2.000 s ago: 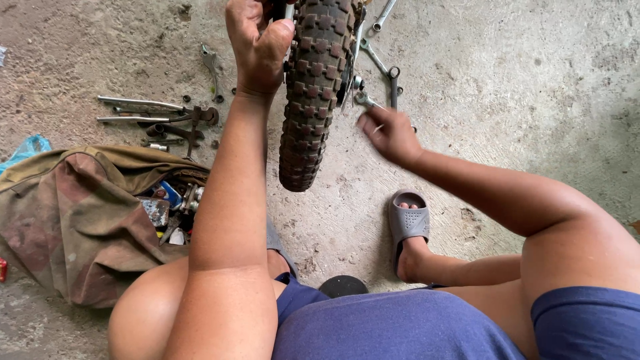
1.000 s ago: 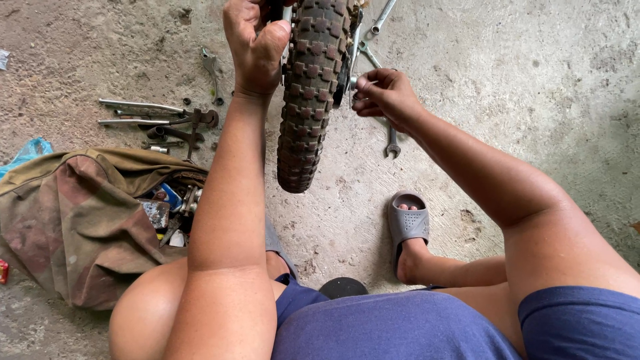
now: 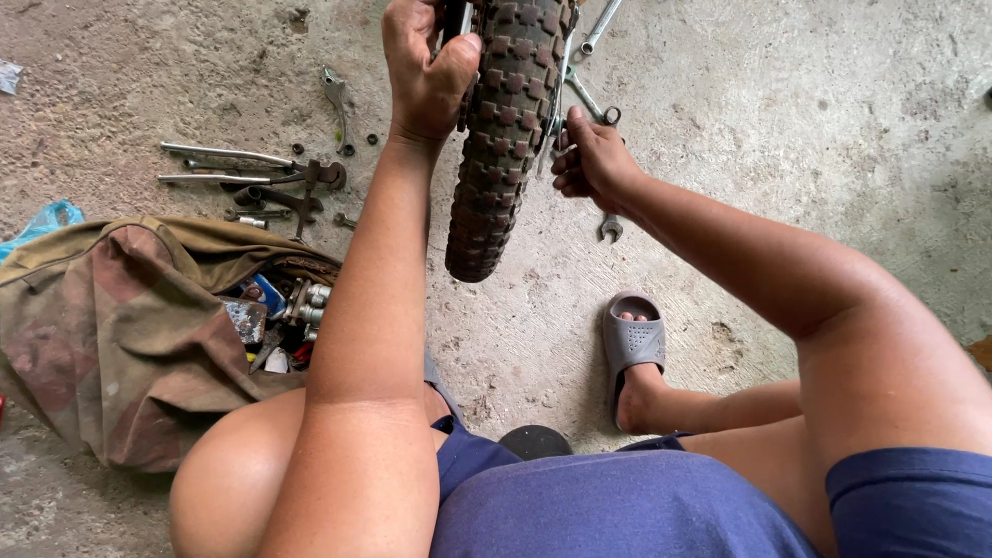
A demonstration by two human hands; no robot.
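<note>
A knobby rubber tire (image 3: 508, 132) on a wheel stands upright at the top centre. At its left side is my left hand (image 3: 430, 74), curled around a part beside the wheel, with the thumb toward the tread; its fingers are partly hidden. My right hand (image 3: 593, 159) is just right of the wheel, fingers bent near the axle end (image 3: 555, 122); whether it touches or holds anything there cannot be told. Behind this hand lies a dark wrench, its open end (image 3: 611, 228) below and a ring end (image 3: 611, 115) above. A combination wrench (image 3: 587, 94) lies beside it.
Another wrench (image 3: 601, 27) lies at the top right. On the concrete at left are long-handled pincers (image 3: 232, 153), an adjustable wrench (image 3: 335, 97), sockets and other tools. A camouflage canvas bag (image 3: 132, 333) with metal parts lies at lower left. My sandalled foot (image 3: 635, 333) rests below the wheel.
My right hand has moved up to the wheel's right side, then slightly down and away from it, with the fingers loosening. The left hand has stayed in place.
</note>
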